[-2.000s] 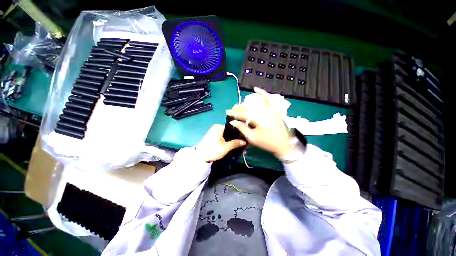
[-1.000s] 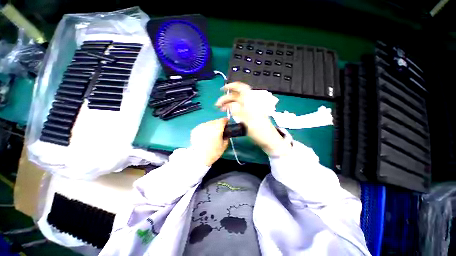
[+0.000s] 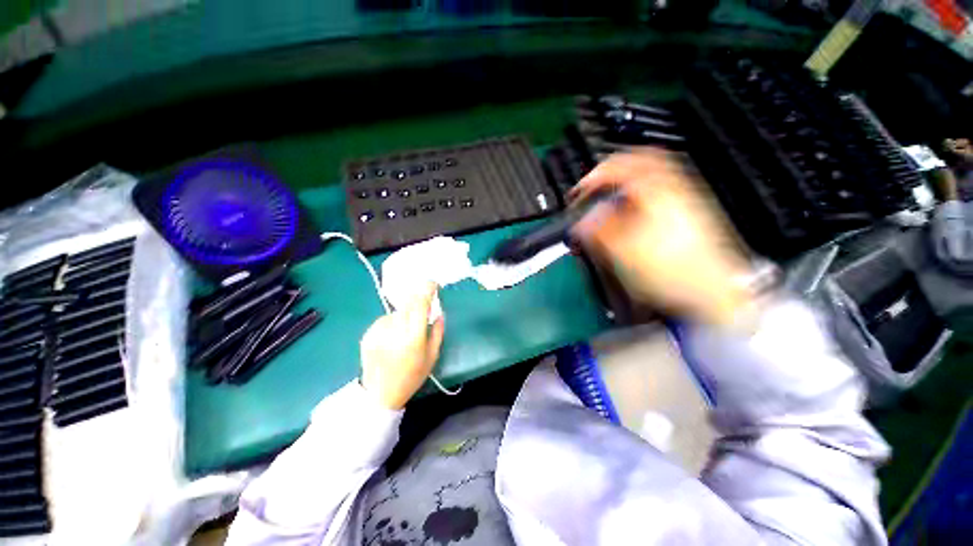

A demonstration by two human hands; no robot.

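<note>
My right hand is blurred and closed around a black tube that points left over the bench. My left hand is at the lower edge of the crumpled white cloth, with a bit of cloth between its fingertips. The cloth's long tail lies under and beside the tube. A loose pile of black tubes lies to the left. A dark ribbed tray behind the cloth holds rows of tiny black pieces with bright spots.
A square black fan stands at back left, its white cable curving across the green bench. A plastic-lined box with rows of tubes is at far left. Dark slotted trays are behind my right hand. More black racks are farther right.
The view has turned right. My hands have parted: my right hand has moved right with the black tube, and my left hand is now empty of it and at the cloth.
</note>
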